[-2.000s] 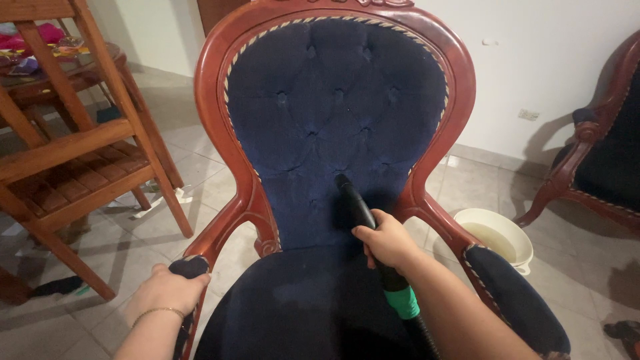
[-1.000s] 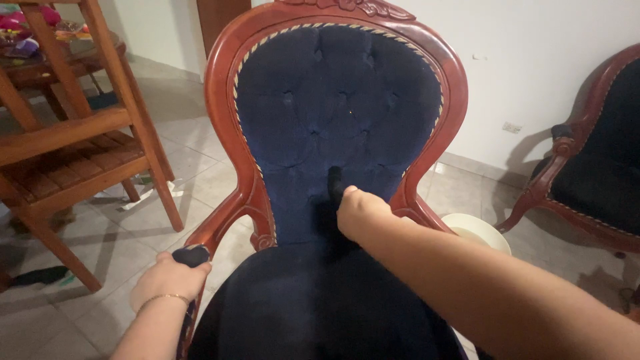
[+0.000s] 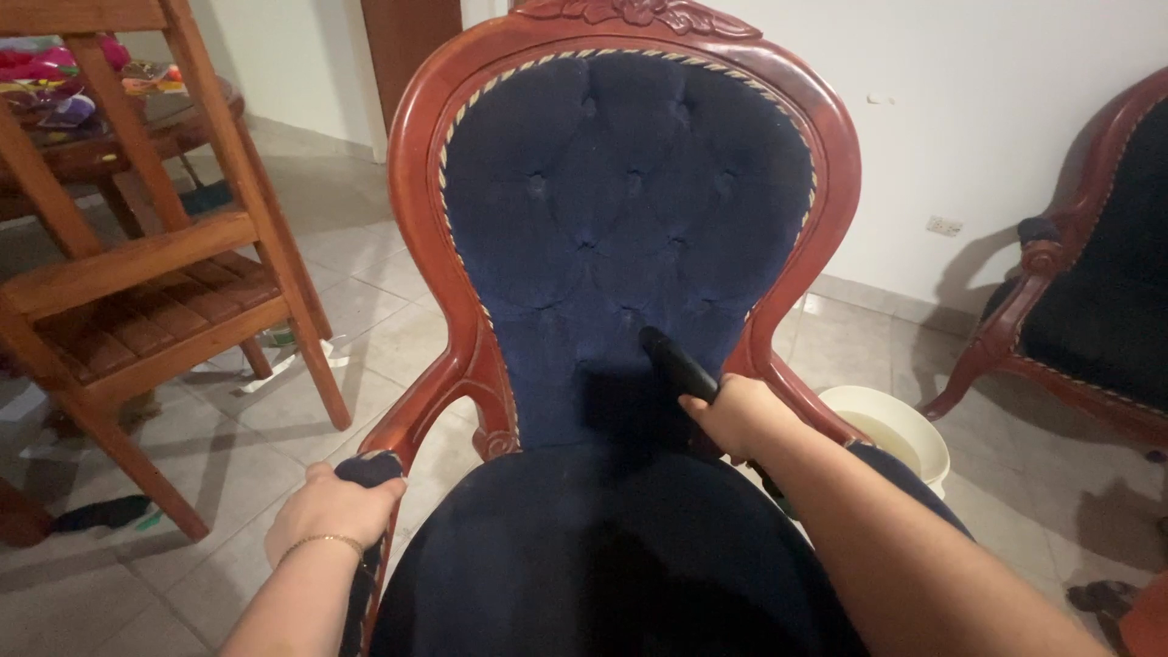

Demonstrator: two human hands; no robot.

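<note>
A carved wooden armchair with a tufted dark blue backrest (image 3: 630,210) and a dark blue seat (image 3: 584,547) faces me. My right hand (image 3: 744,415) is closed around a black vacuum cleaner wand (image 3: 680,365), whose tip is at the lower backrest; whether it touches the fabric cannot be told. Part of the wand is hidden behind my right hand and forearm. At the lower left, my left hand (image 3: 338,511), with a bracelet at the wrist, grips the padded front end of the chair's left armrest (image 3: 370,469).
Behind the right armrest stands a white bucket (image 3: 931,438) with cloudy liquid. A wooden slatted chair (image 3: 137,265) and a table (image 3: 173,137) with colourful items are at left. Another blue upholstered seat (image 3: 1086,301) is at right. Paper strips (image 3: 292,365) lie on the tiled floor.
From the frame one second ago, my right hand and the wand have moved right and my forearm has dropped lower. My left hand remains on the armrest.
</note>
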